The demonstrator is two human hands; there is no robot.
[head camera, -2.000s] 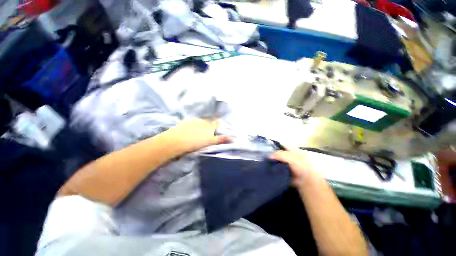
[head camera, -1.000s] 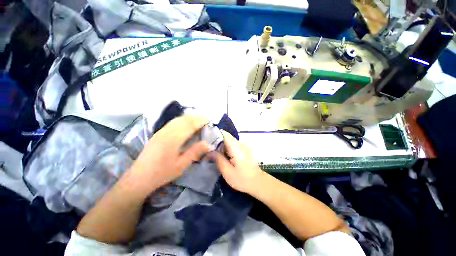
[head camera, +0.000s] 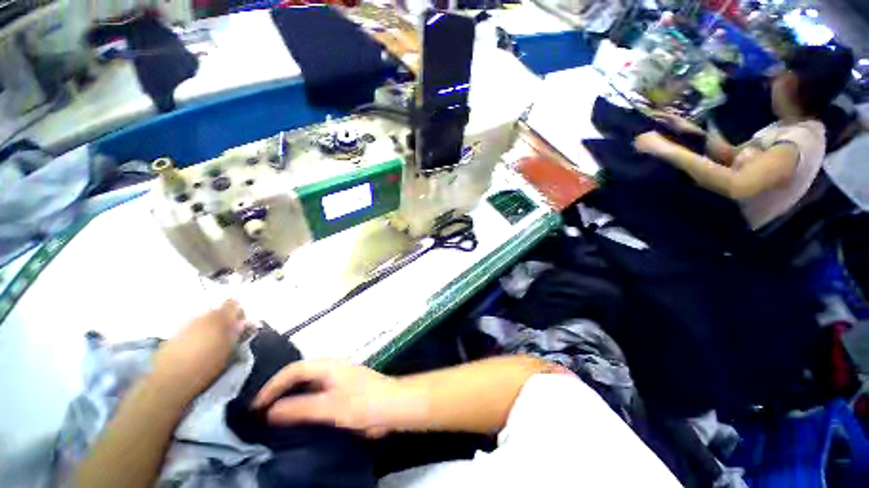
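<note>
The grey garment piece (head camera: pixel 214 410) lies bunched at the front edge of the white table. The dark panel (head camera: pixel 270 367) lies against it and hangs down toward my lap. My left hand (head camera: pixel 202 345) is on the grey cloth, its fingertips at the upper edge, blurred. My right hand (head camera: pixel 329 396) is on the dark panel with curled fingers. The cream sewing machine (head camera: pixel 229 214) stands behind the hands. The cloth is in front of the needle area, apart from it.
Shears (head camera: pixel 443 238) lie right of the needle area, blades toward the cloth. A black phone-like slab (head camera: pixel 445 91) stands above the machine. A green recess (head camera: pixel 511 203) is at the table's right end. Another person (head camera: pixel 762 162) handles dark cloth at right. Cloth is heaped below the table.
The view has swung right, bringing another person into sight. My hands have moved apart; the right hand now rests on the dark panel, and the left stays on the grey cloth.
</note>
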